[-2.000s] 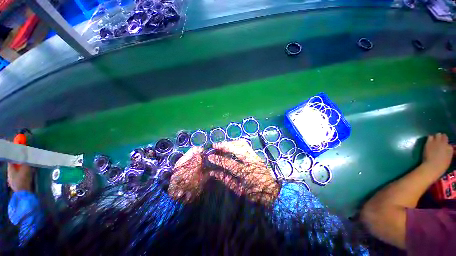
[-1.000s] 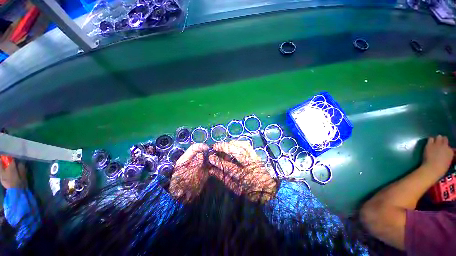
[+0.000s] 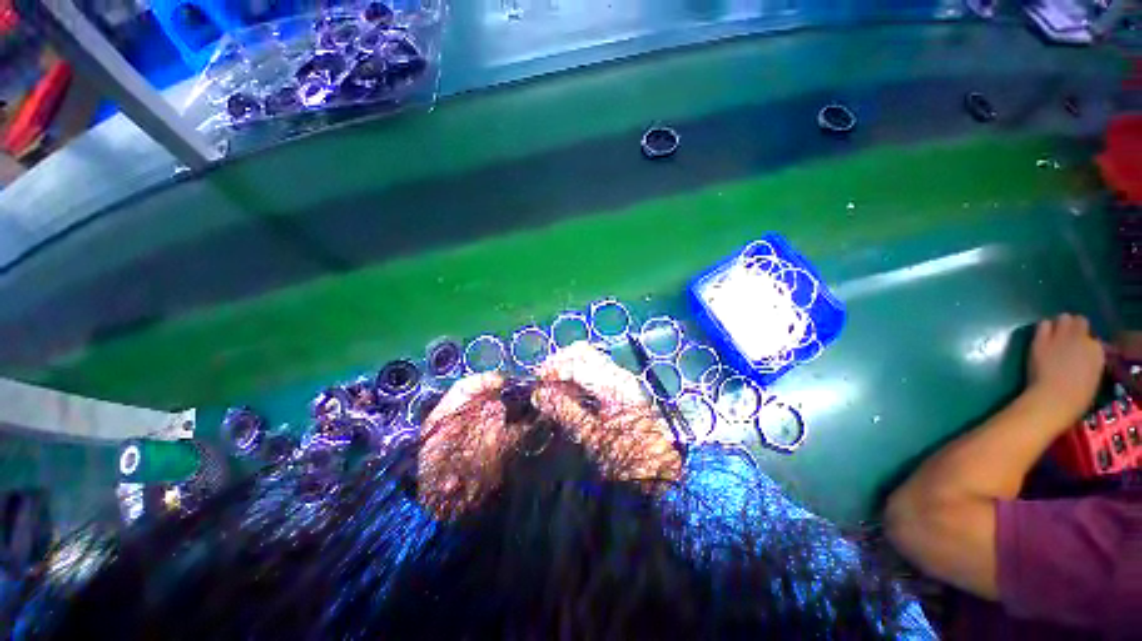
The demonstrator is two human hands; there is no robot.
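My left hand (image 3: 461,445) and my right hand (image 3: 611,413) are close together at the lower middle, partly covered by dark hair. A small dark part shows between their fingertips; its shape is hard to tell. Dark round cases (image 3: 398,376) lie piled left of my hands. Thin silver rings (image 3: 610,321) lie in rows above and right of my hands. Slim dark tweezers (image 3: 654,376) lie among the right-hand rings. A blue parts tray (image 3: 820,336) with white rings in and over it stands right of them.
A green roll (image 3: 169,461) lies at far left under a pale metal bar (image 3: 94,411). Separate dark rings (image 3: 660,142) lie across the belt's far side. A clear tray (image 3: 328,69) holds dark parts. A neighbour's arm (image 3: 971,476) reaches in at right beside a red slotted tray (image 3: 1112,438).
The view has shifted, so the tray and rings sit further left. A small gap now shows between my hands, with the dark part in it. The left neighbour's hand is no longer visible.
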